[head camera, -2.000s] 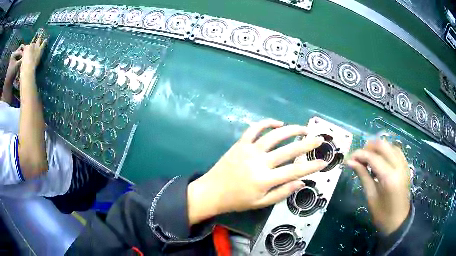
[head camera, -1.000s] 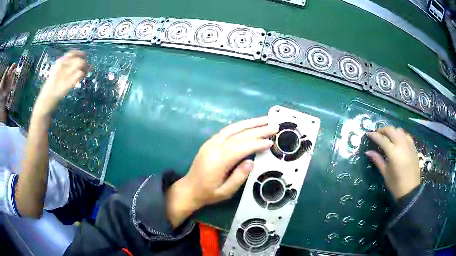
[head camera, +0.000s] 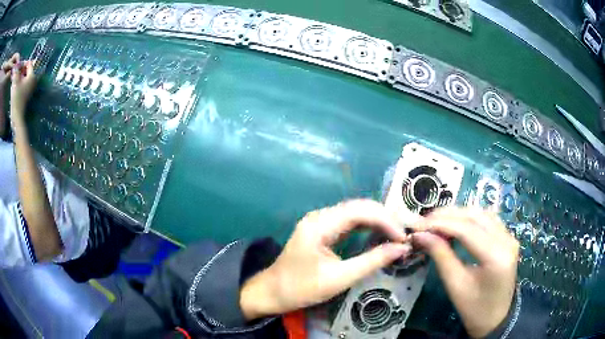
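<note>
A silver three-hole housing (head camera: 434, 171) lies slanted on the green surface in front of me. Its top cavity is open to view; the bottom cavity shows ring-like ribs inside. My left hand (head camera: 325, 261) and my right hand (head camera: 471, 255) meet over the middle cavity and partly hide it. Their thumbs and index fingers pinch a tiny part (head camera: 408, 237) between them, mostly hidden by the fingertips, its shape unclear. A clear blister tray (head camera: 554, 225) with rows of pockets lies right of the housing, partly behind my right hand.
Concentric-ring plates (head camera: 315, 40) run in a long row across the far side. Another clear blister tray (head camera: 123, 119) lies at left, by another person's arm (head camera: 30, 165). Another housing (head camera: 454, 12) lies beyond the row. A dark device (head camera: 592, 36) with a pale screen is far right.
My right hand has moved from the right tray to the housing's middle cavity. My left hand has left the housing's upper left edge and now meets the right fingertips. The view has shifted.
</note>
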